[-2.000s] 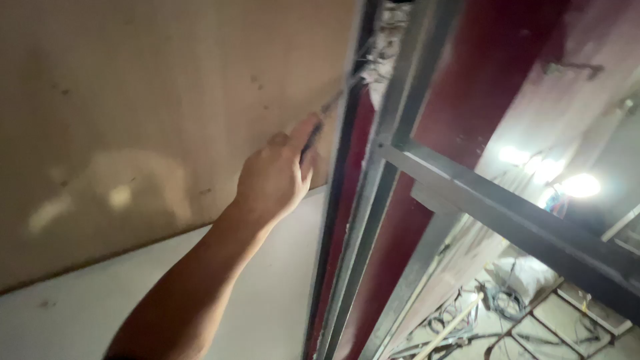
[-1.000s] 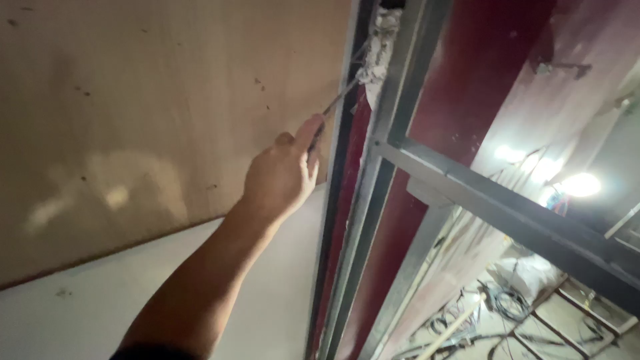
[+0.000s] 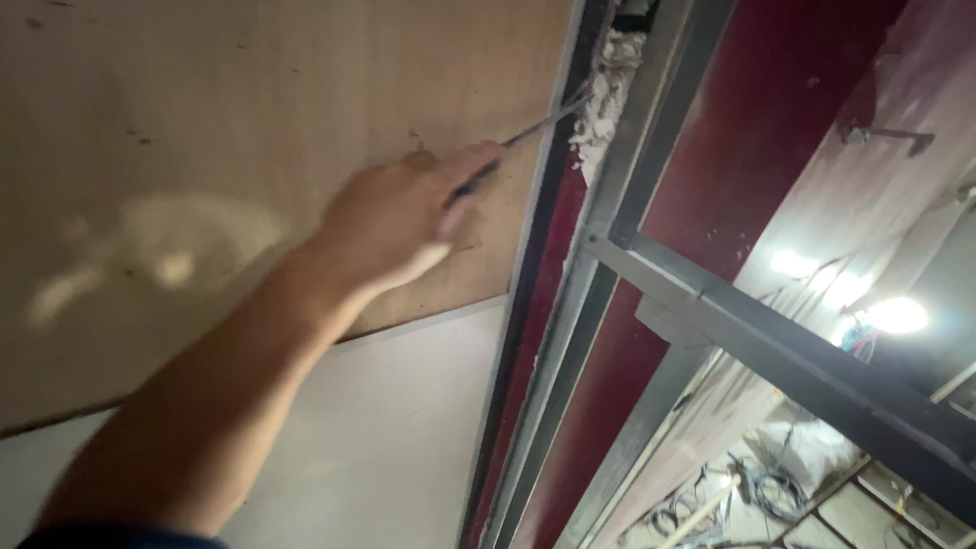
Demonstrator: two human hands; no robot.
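My left hand [image 3: 412, 202] grips the dark handle of a thin-shafted hand tool [image 3: 476, 179], possibly a screwdriver, its make-up blurred. The shaft points up and right across the edge of a brown panel. Its far end reaches the rough white filler [image 3: 604, 107] packed in the gap between the dark strip [image 3: 534, 229] and a grey metal profile [image 3: 648, 130]; exact contact is too blurred to tell. Below the filler a dark red surface [image 3: 555, 244] shows in the same gap. My right hand is out of view.
A brown board [image 3: 252, 99] and a white panel [image 3: 396, 412] lie left of the gap. A grey metal crossbar [image 3: 793, 358] slants down to the right. Beyond it are bright lamps [image 3: 898, 315], coiled cables [image 3: 774, 492] and a metal bracket [image 3: 888, 137] on the wall.
My left hand keeps its hold on the tool by the gap in all frames. No other change is plain.
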